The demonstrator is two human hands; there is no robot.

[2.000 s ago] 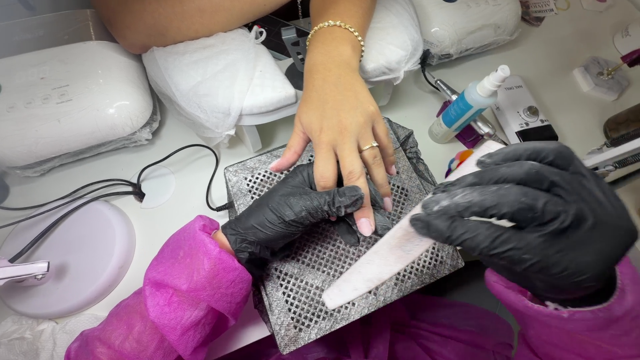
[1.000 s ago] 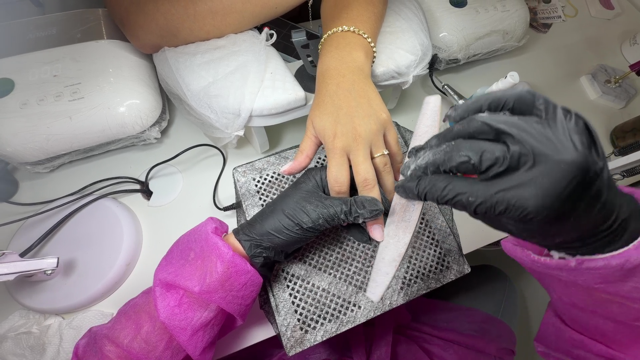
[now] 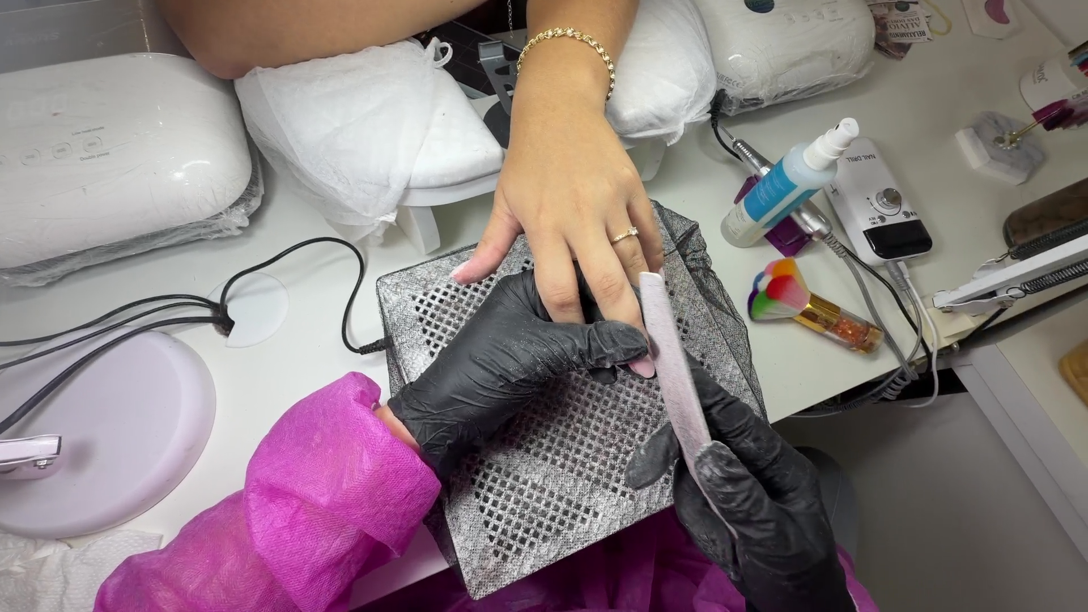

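My left hand (image 3: 510, 361), in a dusty black glove, holds a finger of another person's hand (image 3: 574, 204), its thumb lying across near the fingertip. That hand wears a gold bracelet (image 3: 565, 36) and a ring (image 3: 625, 235). In my gloved right hand (image 3: 756, 493) is a pale nail file (image 3: 674, 365), tilted steeply, its upper end beside the held finger and its lower end partly hidden by my fingers. Both hands are over a perforated nail dust collector (image 3: 552, 476) under dark mesh. I cannot tell whether the file touches the nail.
Right of the collector are a spray bottle (image 3: 786, 187), a nail drill control box (image 3: 880, 200) with cables and a multicoloured brush (image 3: 812, 310). A white padded armrest (image 3: 382, 127) stands behind. At left are a plastic-wrapped white device (image 3: 119, 153), black cables and a round lamp base (image 3: 110, 425).
My right hand has moved down with the file and turned, so it now grips the file's lower part from below. The brush and spray bottle show more fully. My left hand keeps its hold.
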